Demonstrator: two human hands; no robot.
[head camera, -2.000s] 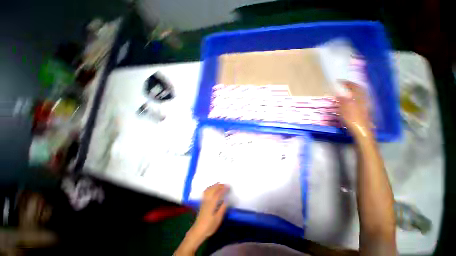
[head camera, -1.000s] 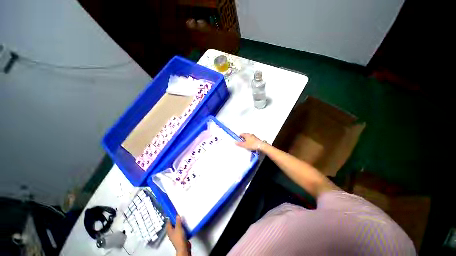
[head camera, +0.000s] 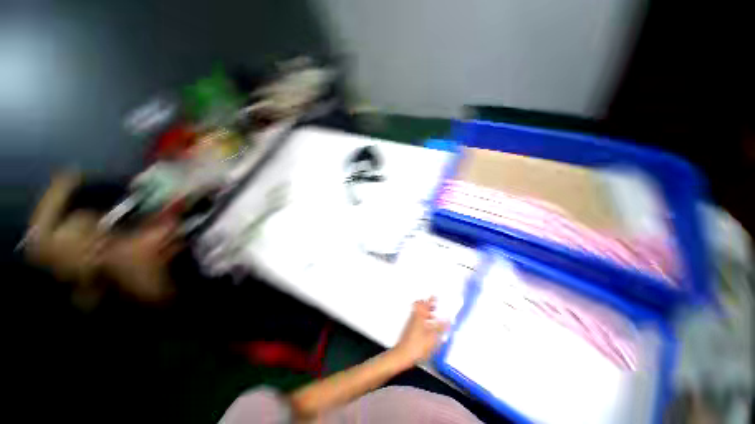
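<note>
The smaller blue crate (head camera: 473, 383) stands at the front right with a white liner and blurred pink pieces along its far side. The large blue crate (head camera: 571, 142) is behind it, with a tan board, rows of pink pieces and a white bundle at its right end. My left hand (head camera: 420, 331) is at the smaller crate's left rim, over the table; blur hides whether it grips the rim. My right hand cannot be made out; only a faint brownish patch shows at the bottom right edge.
On the white table (head camera: 331, 248) are a black coil (head camera: 364, 164) and a blurred pale grid of blocks (head camera: 389, 240). A person's arm (head camera: 54, 207) and coloured clutter (head camera: 186, 137) are at the left. A red stool (head camera: 286, 354) is below the table edge.
The view has swung left and blurred, so both crates now appear at the right. My left hand shows at the smaller crate's left side; my right hand has left clear view.
</note>
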